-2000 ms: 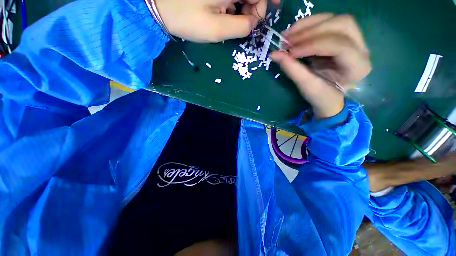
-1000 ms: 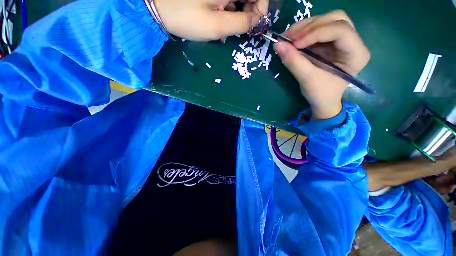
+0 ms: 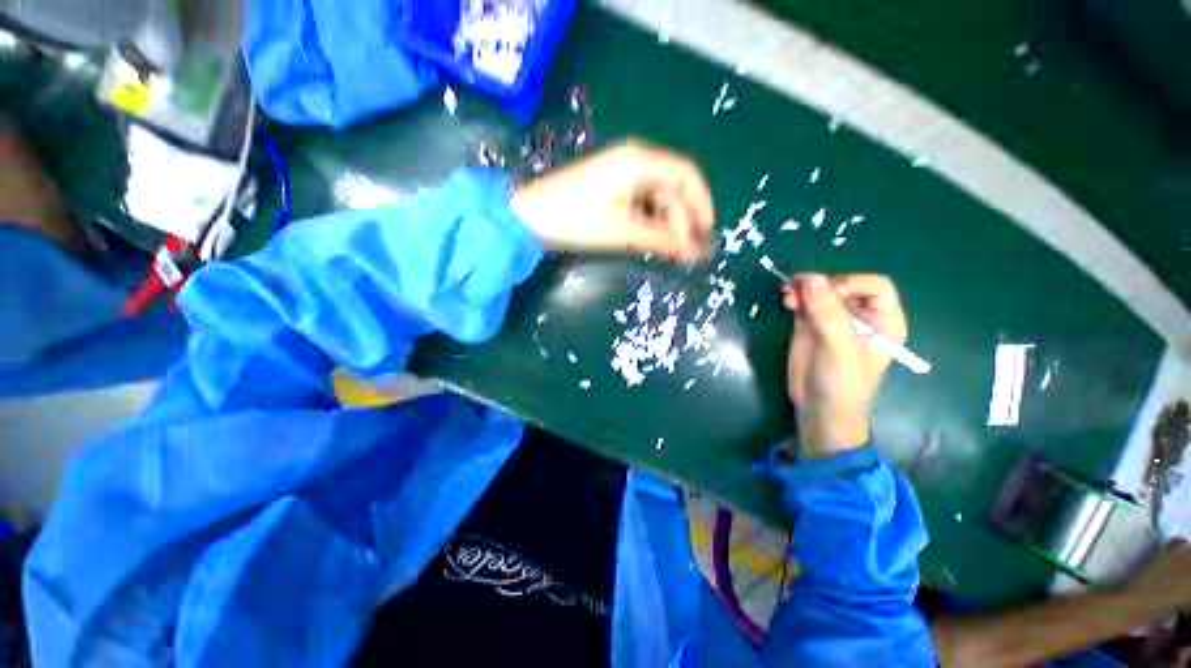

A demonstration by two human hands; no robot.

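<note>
My left hand (image 3: 620,202) is blurred, fingers curled, above the green mat (image 3: 523,392) left of the loose white pieces (image 3: 647,342); whether it holds anything cannot be made out. My right hand (image 3: 842,346) holds slim tweezers (image 3: 896,349) like a pen. Their tip points up and left, at the right side of the scattered white pieces. The tweezers look bright and pale at the rear end. Small dark parts (image 3: 536,146) lie on the mat just beyond my left wrist.
A blue bin (image 3: 529,85) with white contents stands at the far left. A white strip (image 3: 1007,385) and a silvery spool (image 3: 1081,525) lie to the right, near another person's forearm (image 3: 1084,620). Red-handled pliers (image 3: 159,277), cables and a white sheet (image 3: 183,189) are at the left.
The view has tilted up, showing more of the far bench. My left hand has moved away from the tweezer tip; the hands are now apart. My right hand still holds the tweezers.
</note>
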